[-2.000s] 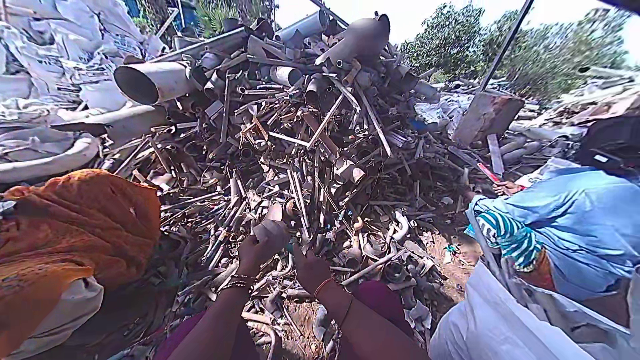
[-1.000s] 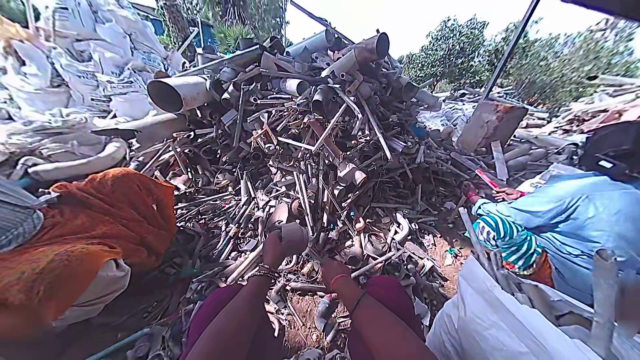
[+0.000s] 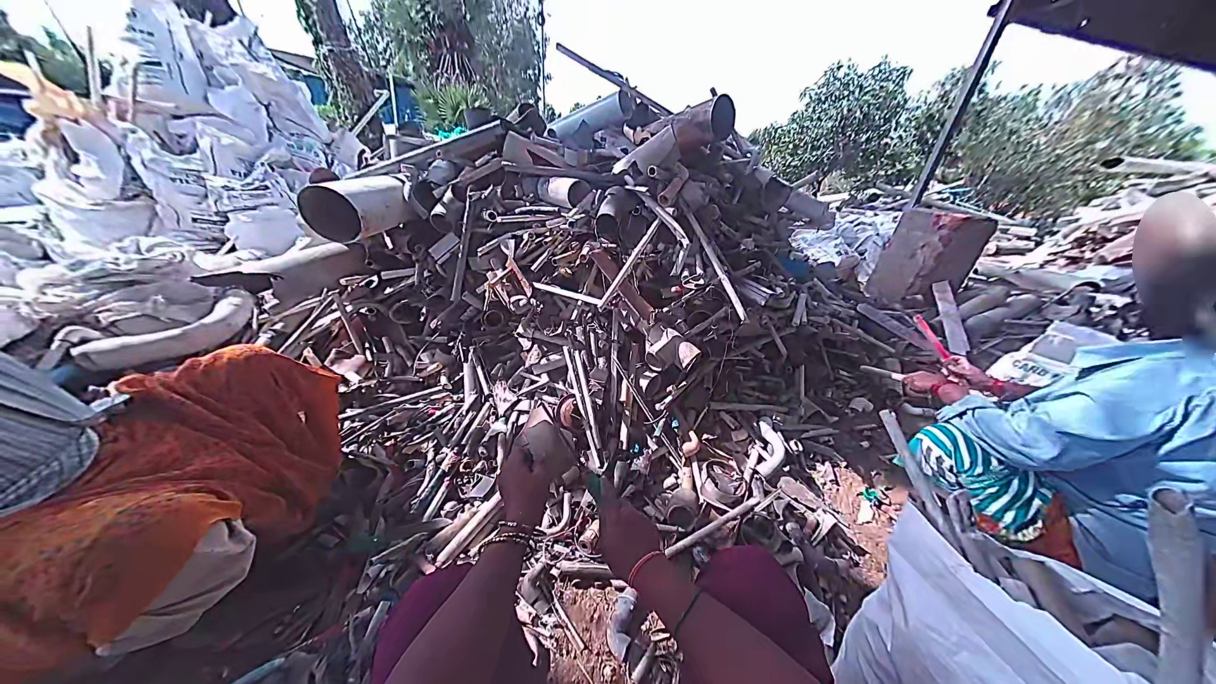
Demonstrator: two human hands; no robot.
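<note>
My left hand (image 3: 534, 465) is at the lower front of a large heap of scrap plastic pipes (image 3: 608, 313), back up and fingers bent; a pale rounded piece seems to be at its fingertips, but whether it is gripped is unclear. Just to its right, my right hand (image 3: 616, 508) reaches into the same scrap, near a small green piece. Its fingers are dark and partly hidden among the bits. Thin pipe lengths (image 3: 581, 404) rise just beyond both hands. Bent pipe fittings (image 3: 771, 448) lie to the right of them.
A person in orange cloth (image 3: 237, 427) sits close on the left. On the right, a person in a blue shirt (image 3: 1092, 408) holds a red item (image 3: 931, 337). A white sack with pipes (image 3: 950, 608) stands at lower right. White sacks (image 3: 190, 142) are piled at back left.
My hands have shifted among the scrap at the heap's foot. The rounded grey piece seen at my left hand a second ago shows less plainly now.
</note>
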